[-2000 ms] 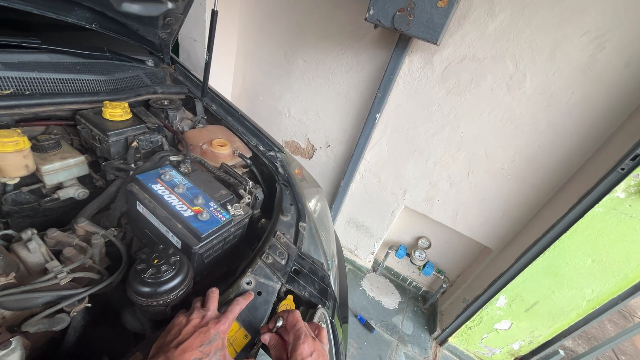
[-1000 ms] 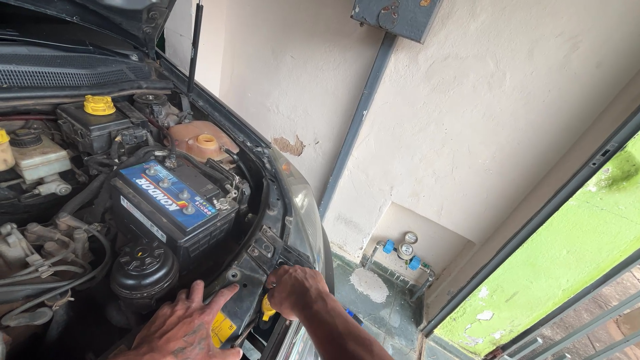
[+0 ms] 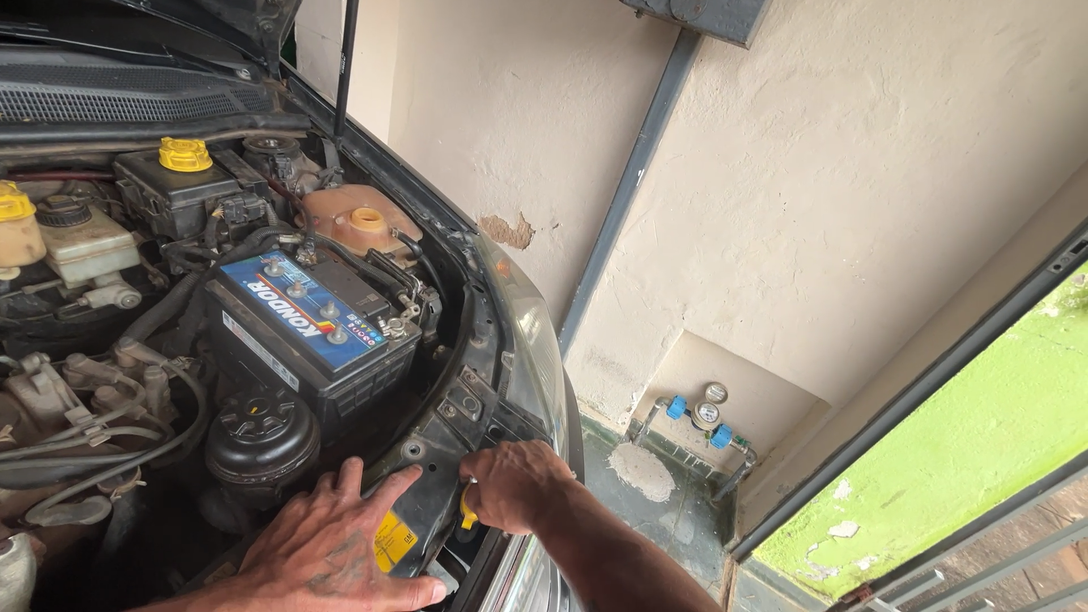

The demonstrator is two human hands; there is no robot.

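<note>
My left hand point(image 3: 331, 544) lies with fingers spread on the car's black front panel point(image 3: 438, 442), beside a yellow label point(image 3: 395, 541). Just right of it, my right hand point(image 3: 518, 486) is curled at the panel's front edge by the headlight. A yellow plastic piece point(image 3: 469, 507) shows below its fingers, and a small metallic bit is visible at the fingertips; the rest of the grip is hidden. Behind the hands sit a Kondor car battery point(image 3: 310, 327) and a round black canister point(image 3: 262, 442).
An orange-tinted coolant tank point(image 3: 357, 223) and a black box with a yellow cap point(image 3: 185, 155) stand farther back. A thin prop rod point(image 3: 346, 72) rises to the raised hood. Right of the car are a wall, a water meter point(image 3: 706, 414) and a metal gate point(image 3: 977, 586).
My right hand has moved forward along the panel edge and turned over, its back now covering much of the yellow piece. My left hand stays spread on the panel.
</note>
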